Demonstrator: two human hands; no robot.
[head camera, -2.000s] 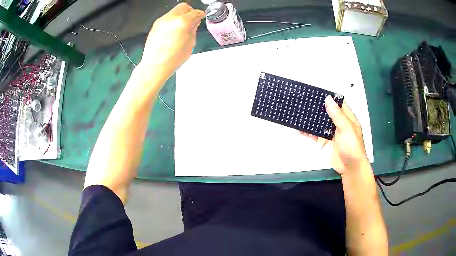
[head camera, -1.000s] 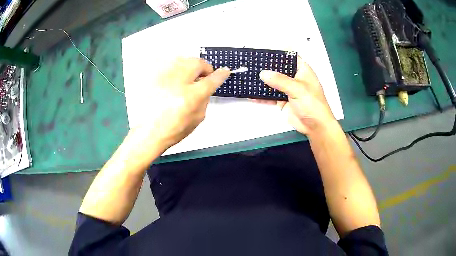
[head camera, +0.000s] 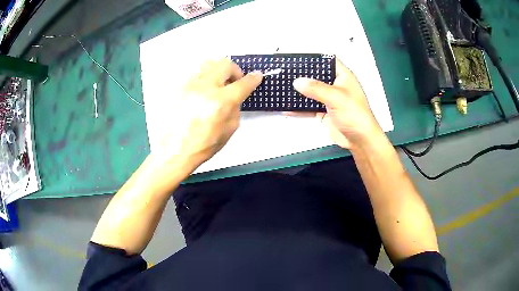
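A black circuit board (head camera: 287, 96) with a grid of silvery dots is held dotted side up over the white work sheet (head camera: 284, 136). My right hand (head camera: 341, 108) grips its right part, thumb on the dotted face and fingers beneath. My left hand (head camera: 213, 111) pinches a small white swab (head camera: 272, 73) between thumb and forefinger. The swab's tip is at the dotted face, near the upper middle. My left hand covers the board's left end.
A black soldering station (head camera: 435, 57) with brass fittings and a cable stands at the right. A bottle (head camera: 190, 7) is cut off at the top. A thin white stick (head camera: 95, 101) and a thin strand lie on the green mat at left, beside a tray of parts (head camera: 28, 165).
My left hand has come from the bottle to the board and now holds the swab. The board has turned level. Over the last second the swab tip has shifted slightly up.
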